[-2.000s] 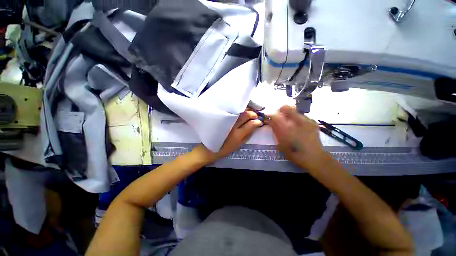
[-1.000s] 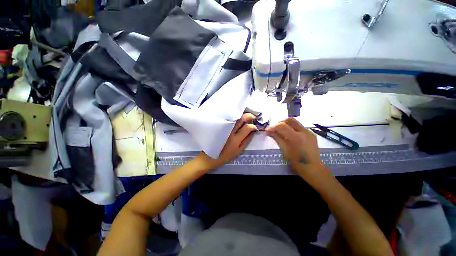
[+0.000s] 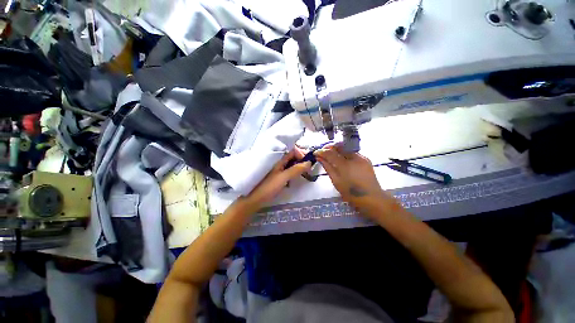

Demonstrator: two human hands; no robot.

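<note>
The garment in work (image 3: 258, 151), white cloth with dark grey panels, lies bunched left of the needle. My left hand (image 3: 277, 176) pinches its dark strip (image 3: 308, 157) at the garment's lower right edge. My right hand (image 3: 347, 169) has its fingertips on the right end of the same strip, just in front of the presser foot (image 3: 350, 137). The fingers hide much of the strip. The white sewing machine (image 3: 403, 69) with a blue line stands above my hands. Thread snips (image 3: 422, 170) lie on the bed right of my right hand, untouched.
An older cream-coloured machine (image 3: 53, 197) stands at the left. Grey and white garment cloth (image 3: 148, 208) hangs over the table's left part. A ruler tape (image 3: 403, 200) runs along the front edge. Black cloth (image 3: 551, 142) lies at the right. Mixed cloth pieces (image 3: 183, 22) lie behind.
The view has turned and shifted, so the machine appears tilted. Both hands have brought the dark strip up closer to the presser foot. The garment stays bunched at the left.
</note>
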